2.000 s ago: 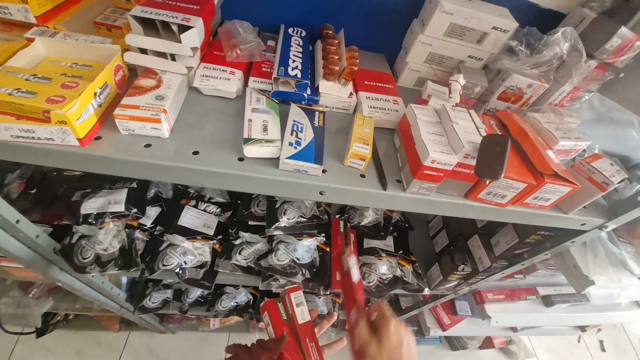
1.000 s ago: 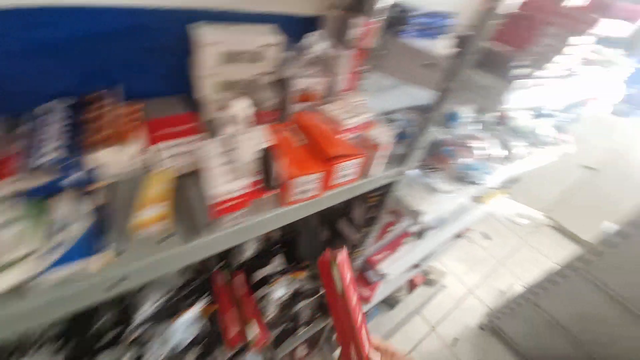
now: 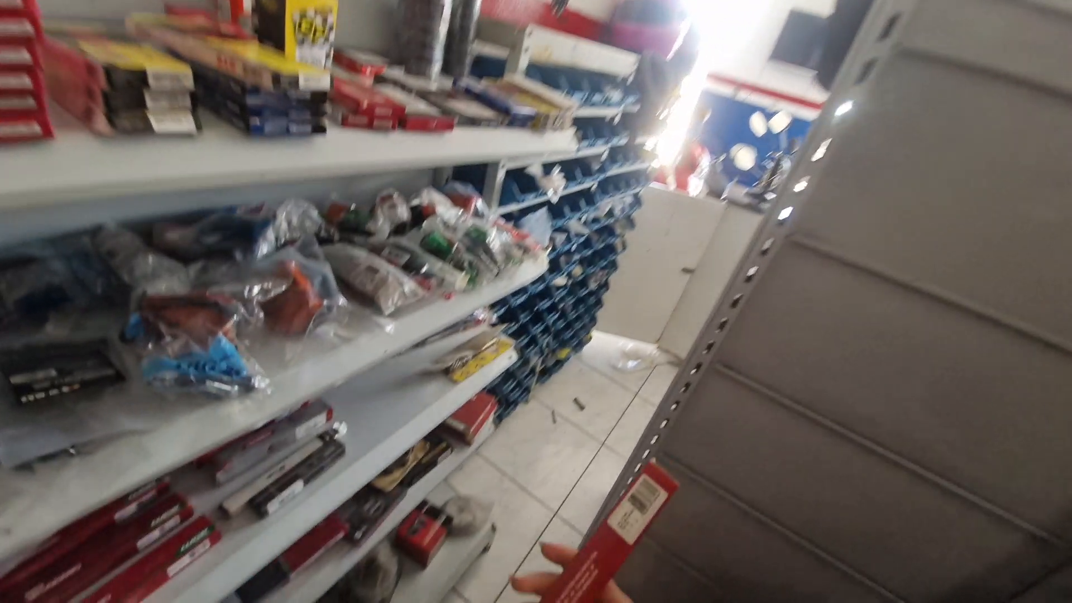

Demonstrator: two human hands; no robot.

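A long, narrow red cardboard box (image 3: 615, 532) with a white barcode label near its upper end rises tilted to the right from the bottom edge. My right hand (image 3: 546, 579) holds it low down, with fingertips showing to the left of the box and a little of the hand to its right. The rest of this hand is below the view. My left hand is out of view.
White shelves on the left hold bagged parts (image 3: 293, 293), flat boxes (image 3: 251, 84) and long red boxes (image 3: 151, 553). Blue storage bins (image 3: 561, 276) stand behind them. A grey metal shelving panel (image 3: 888, 352) rises close on the right, with tiled floor (image 3: 544, 469) between.
The view has swung right from the grey shelf with bulb boxes to an aisle. Both hands held red boxes two seconds ago; now only one box and one hand show.
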